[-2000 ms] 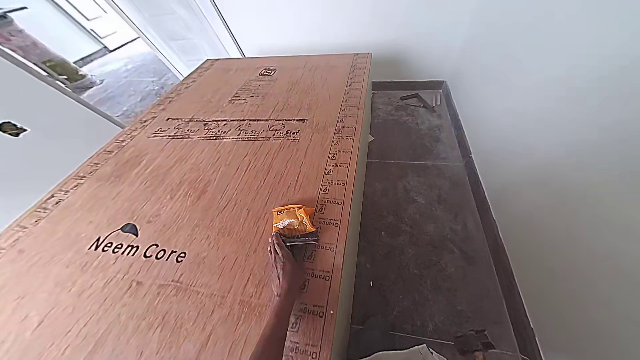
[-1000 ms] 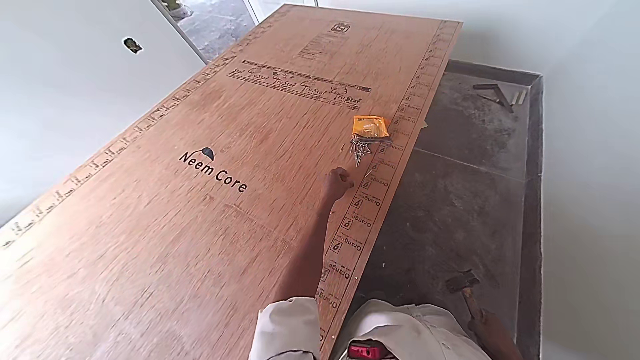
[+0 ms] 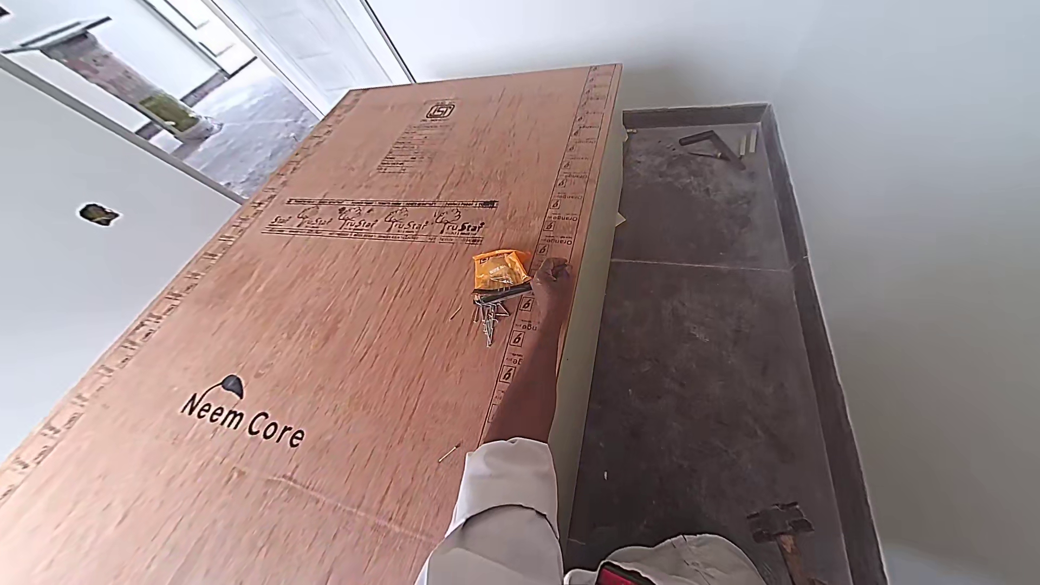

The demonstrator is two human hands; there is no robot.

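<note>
A large plywood board (image 3: 349, 341) with printed markings lies flat on top of a raised box-like piece with a pale side (image 3: 591, 325). My left hand (image 3: 554, 275) rests near the board's right edge, fingers curled; whether a nail is between them cannot be told. Just left of it lies an orange plastic packet (image 3: 500, 272), with loose nails (image 3: 489, 313) spilling from its near end. A single nail (image 3: 449, 452) lies closer to me. At the bottom right, a hammer (image 3: 780, 522) shows its head and part of its handle; my right hand is outside the view.
Along the right side runs a dark stone floor (image 3: 691, 357) with a raised border against the white wall (image 3: 934, 284). An angled dark tool (image 3: 715, 146), perhaps a square, lies at its far end beside small pale pieces. A doorway opens at the upper left.
My left hand has left the orange packet and moved to the board's right edge beside it. Nails now lie spilled there. My right hand, seen with the hammer one second ago, has gone out of view.
</note>
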